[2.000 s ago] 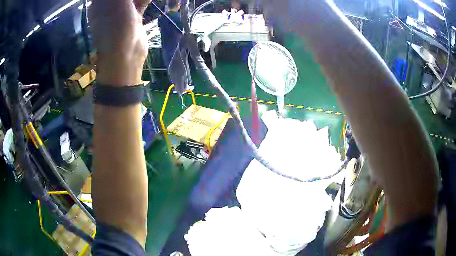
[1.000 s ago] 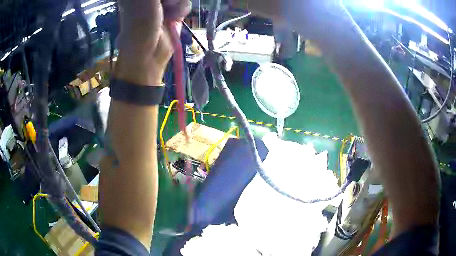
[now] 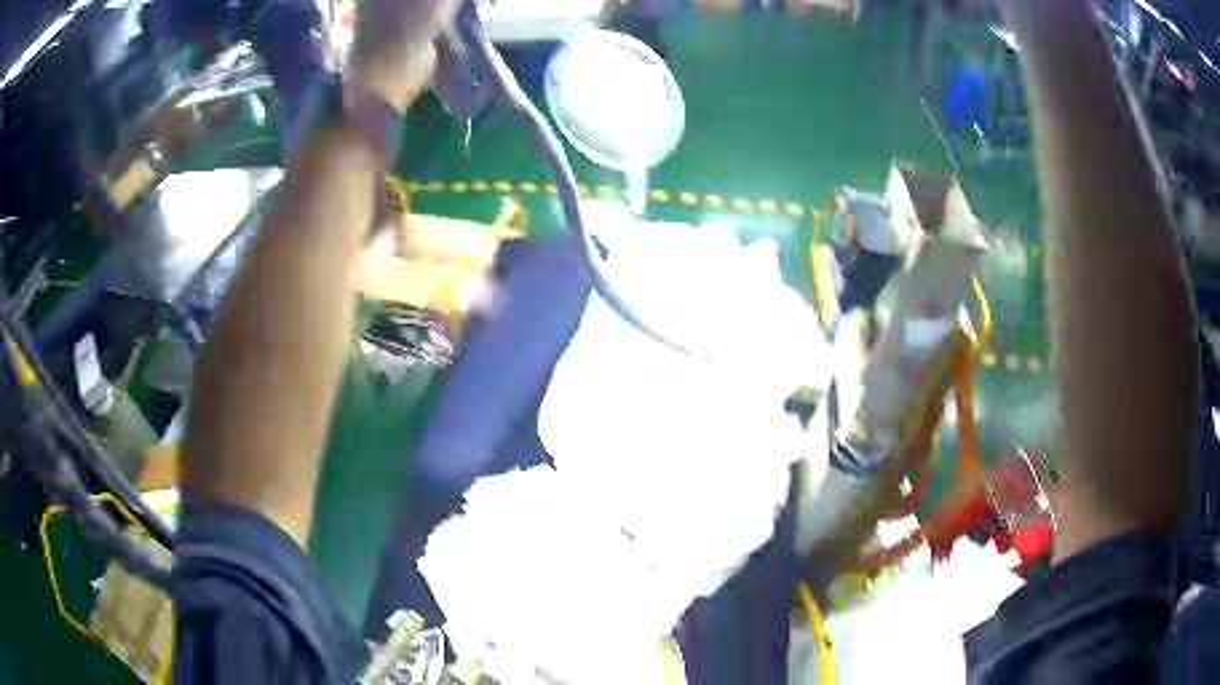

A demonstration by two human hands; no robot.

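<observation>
My left hand (image 3: 401, 47) is raised at the top edge, blurred and partly cut off, close beside the grey wrapped steam hose (image 3: 559, 167). I cannot tell whether its fingers hold the hose. The hose hangs down in a curve over a bright white garment pile (image 3: 682, 415). A small grey cloth scrap (image 3: 459, 83) hangs beside the hose near my left hand. My right arm reaches up on the right side, and its hand is cut off by the top edge. The dark navy ironing table (image 3: 495, 361) shows left of the pile.
A white pedestal fan (image 3: 616, 102) stands beyond the pile. A trolley with a tan deck (image 3: 435, 258) is behind my left forearm. A pale box column stand (image 3: 890, 361) with orange hoses (image 3: 966, 428) and a red basket (image 3: 1024, 502) are at right. Thick hoses (image 3: 80, 468) hang at far left.
The view has tilted down and shifted right. The red strip that hung from my left hand is no longer visible. My right arm has moved outward to the right, and its hand remains out of frame.
</observation>
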